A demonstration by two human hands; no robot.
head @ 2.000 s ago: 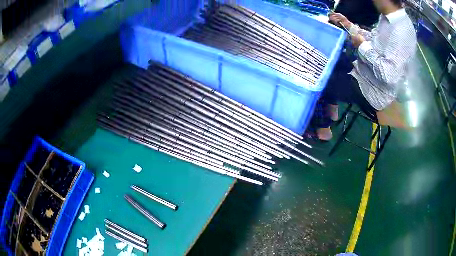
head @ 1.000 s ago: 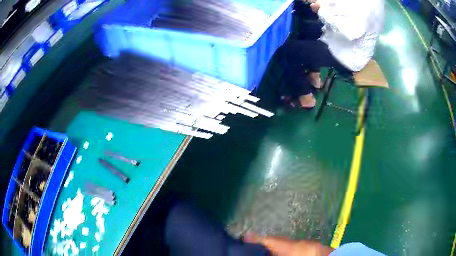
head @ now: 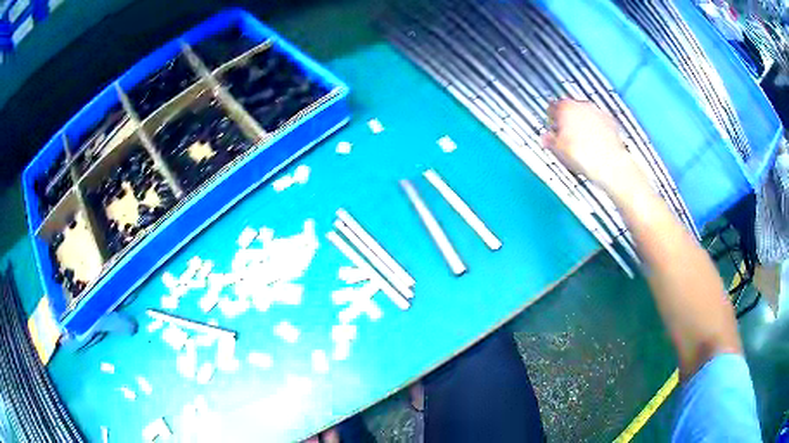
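Observation:
Long silver tubes [head: 519, 143] with dark joint lines lie in a row at the right end of the bench. My right hand [head: 588, 138] is over them, fingers curled down at the tubes; whether it grips one is hidden. A small skin-coloured patch at the bottom edge may be my left hand [head: 325, 435], mostly cut off. Several short thin tubes [head: 372, 260] lie together mid-bench. A darker tube [head: 432, 227] and another short silver tube [head: 463, 210] lie to their right.
A blue divided bin [head: 216, 182] holds black and tan small parts. White pieces [head: 268, 268] are scattered on the green bench, with a thin tube [head: 192, 324] among them. More tubes [head: 26, 372] lie at the left end. A blue crate [head: 666, 130] with tubes stands right.
The view has swung left and closer over the bench. My right arm has come into view and reached onto the long tubes. The seated person is now almost out of view.

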